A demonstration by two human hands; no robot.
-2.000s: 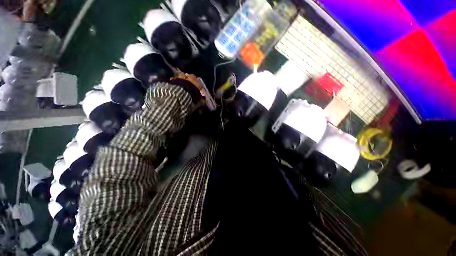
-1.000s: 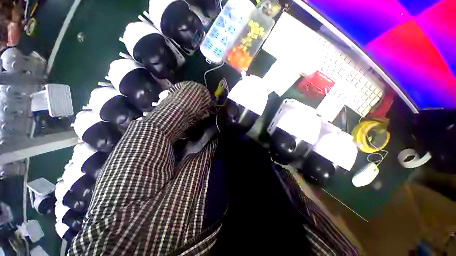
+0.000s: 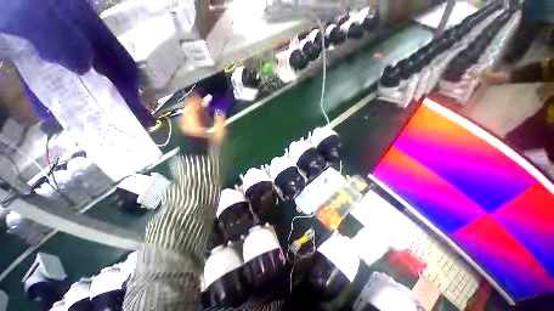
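Observation:
My left arm in a striped sleeve reaches forward over the green bench. My left hand (image 3: pixel 203 121) is small and blurred at its far side, by a dark and purple shape; whether it holds anything cannot be told. My right hand is out of view. White-and-black dome cameras (image 3: pixel 287 176) stand in a curved row on the bench, and two (image 3: pixel 262 249) stand close by the sleeve. Another dome camera (image 3: pixel 337 258) is right of the cable with a yellow tie (image 3: pixel 302 242).
A parts box (image 3: pixel 334 209) with orange pieces, a power strip (image 3: pixel 322 189), a keyboard (image 3: pixel 446 273), a red packet (image 3: pixel 406 262) and a monitor (image 3: pixel 468 200) are at right. More cameras line the far benches. Another person's arm (image 3: pixel 516 76) is at upper right.
The view has swung up and forward, showing the far benches. My left arm has stretched out from close to the camera row to the far side of the green bench.

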